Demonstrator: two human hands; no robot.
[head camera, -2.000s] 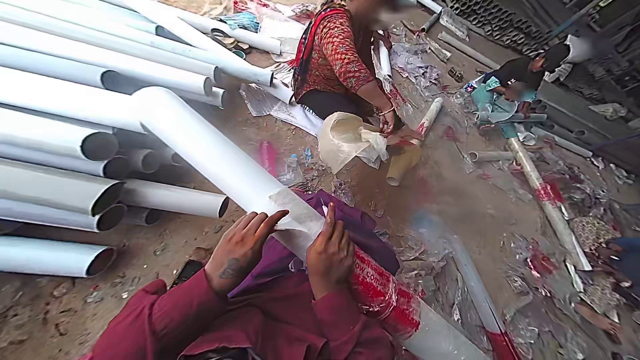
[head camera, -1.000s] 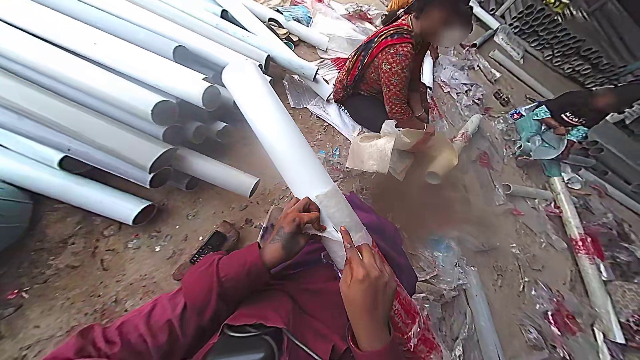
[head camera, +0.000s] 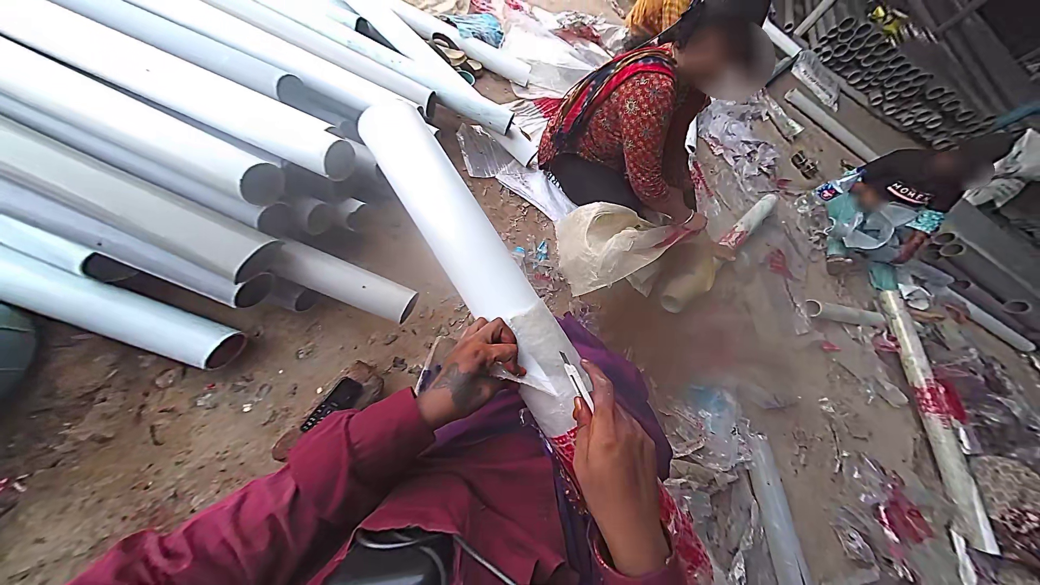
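A white plastic pipe (head camera: 443, 215) slants across my lap, its far end raised toward the pipe pile. A translucent plastic film (head camera: 543, 345) wraps its lower part, with a red printed band below. My left hand (head camera: 475, 370) pinches a loose flap of that film at the pipe's left side. My right hand (head camera: 613, 455) holds a small slim blade tool (head camera: 575, 375) against the film, its tip pointing up along the pipe. The pipe's near end is hidden by my right hand and sleeve.
Many white pipes (head camera: 195, 138) are piled at left. A mobile phone (head camera: 331, 404) lies by my left forearm. A person (head camera: 621, 122) sits ahead, handling cream sheeting (head camera: 605, 248); another person (head camera: 886, 203) is at right beside a long wrapped pipe (head camera: 934, 406). Plastic scraps (head camera: 894, 504) litter the ground.
The view has shifted to the right and back from the first frame. My left hand still grips the film flap. The seated person's cream sheeting has changed shape.
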